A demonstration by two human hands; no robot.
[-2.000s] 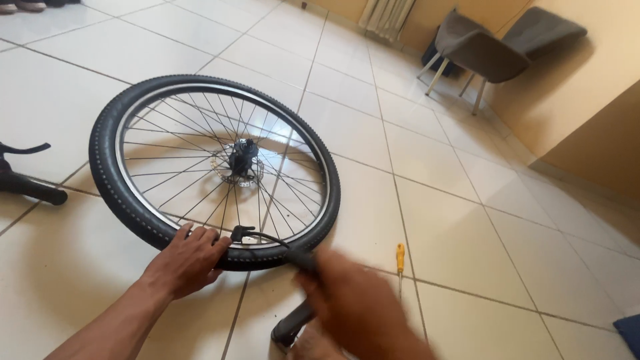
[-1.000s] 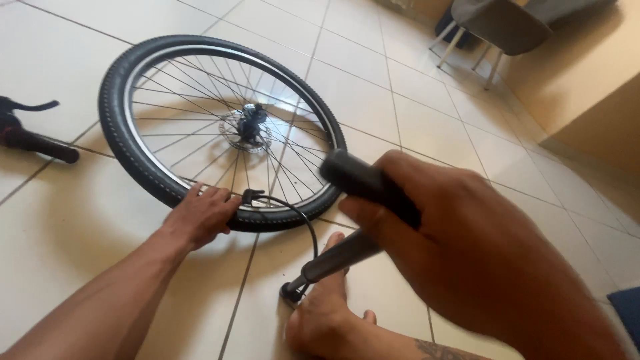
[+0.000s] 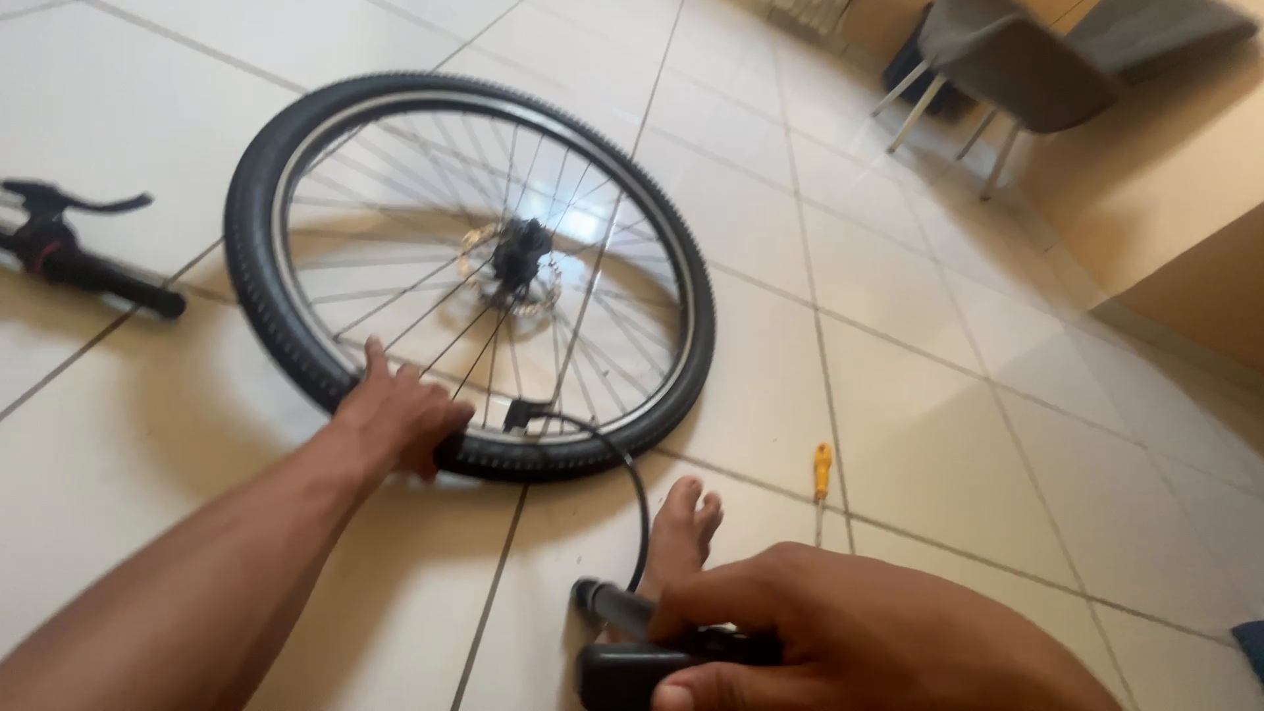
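Observation:
A bicycle wheel (image 3: 691,326) with a black tyre, spokes and a disc rotor leans tilted over the tiled floor. My left hand (image 3: 400,415) grips the lower left part of its tyre. Just right of that hand, a black pump head (image 3: 518,415) sits at the rim, and a black hose (image 3: 642,494) curves from it down to a hand pump (image 3: 617,604). My right hand (image 3: 780,622) is closed around the pump's black handle (image 3: 632,676), low in the view. A bare foot (image 3: 681,523) is beside the pump's base, partly hidden by my right hand.
A screwdriver with a yellow handle (image 3: 822,472) lies on the floor to the right. At the left is a handlebar end with a black grip (image 3: 118,281) and brake lever (image 3: 109,204). A grey chair (image 3: 1017,69) stands by the wall at the upper right.
My right hand and the pump handle have moved down toward the pump's base since one second ago, when the pump was extended. My left hand has stayed on the tyre.

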